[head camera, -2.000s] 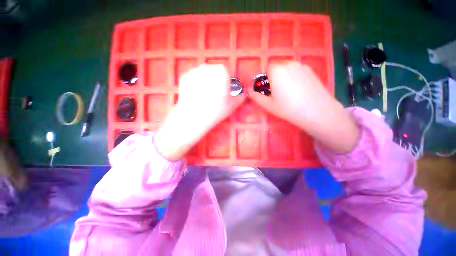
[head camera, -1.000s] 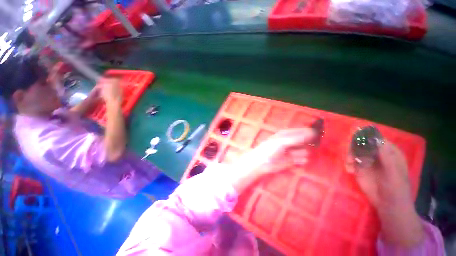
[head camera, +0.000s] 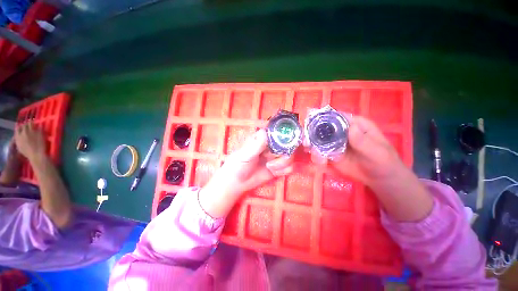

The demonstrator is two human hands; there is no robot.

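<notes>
My left hand (head camera: 244,163) holds a round watch head (head camera: 284,133) with a dark rim and a greenish shine, over the middle of the red foam tray (head camera: 261,238). My right hand (head camera: 369,149) holds a second round watch head (head camera: 326,133) with a silvery rim and a dark centre, close beside the first. Both are held above the tray, round side up towards me. Several dark round watch heads sit in the tray's left column, one of them (head camera: 182,136) near the top; the lowest is partly hidden by my left sleeve.
Left of the tray lie a tape roll (head camera: 124,160), a pen (head camera: 145,165) and a white charging puck (head camera: 101,183). At right are a dark pen (head camera: 436,149), a black disc (head camera: 470,137), a pale strip (head camera: 480,165) and a dark box (head camera: 505,219). A neighbour's arm (head camera: 48,182) works at another red tray.
The view has swung back down from the left. My hands have come together, bringing the two watch heads side by side; a second ago they were apart.
</notes>
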